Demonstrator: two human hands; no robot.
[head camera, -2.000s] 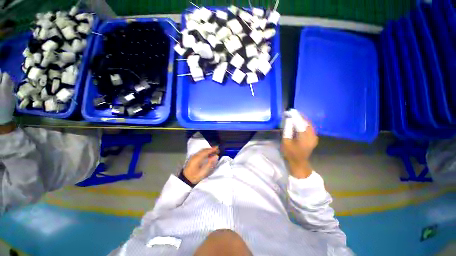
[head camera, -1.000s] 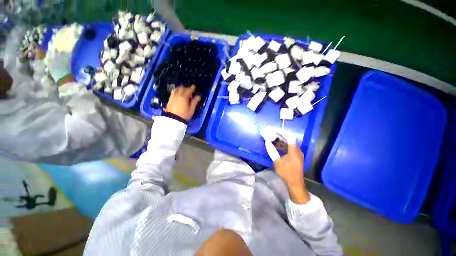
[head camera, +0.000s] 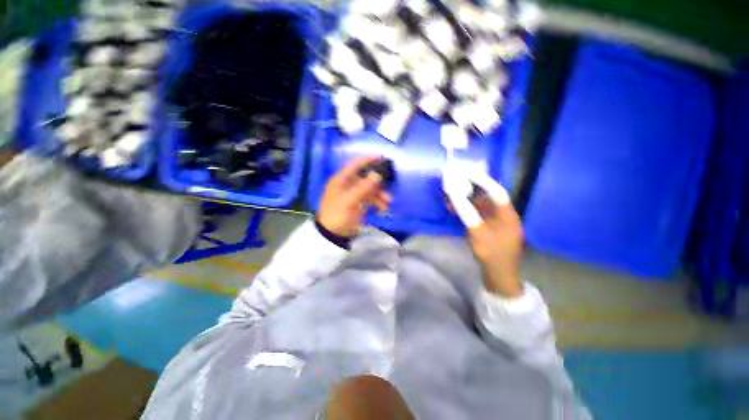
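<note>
My left hand (head camera: 353, 201) is over the near part of the middle blue tray (head camera: 419, 209), with a small black housing (head camera: 383, 171) between thumb and fingers. My right hand (head camera: 490, 221), with white finger cots, is at the same tray's near right part. Its fingers are around something small and partly dark, blurred; a white-and-black block with a lead seems to be at the fingertips. A heap of white-and-black blocks (head camera: 411, 57) fills the far part of this tray. Black housings (head camera: 238, 98) lie in the tray to its left.
Another blue tray of white-and-black blocks (head camera: 111, 90) is further left. A blue tray (head camera: 624, 156) stands at the right, with stacked trays (head camera: 727, 180) at the far right edge. A coworker's sleeve (head camera: 90, 230) is at the left.
My left hand has come out of the black housings' tray with one housing and moved right to the middle tray. My right hand stays over the middle tray. The view has turned and blurred.
</note>
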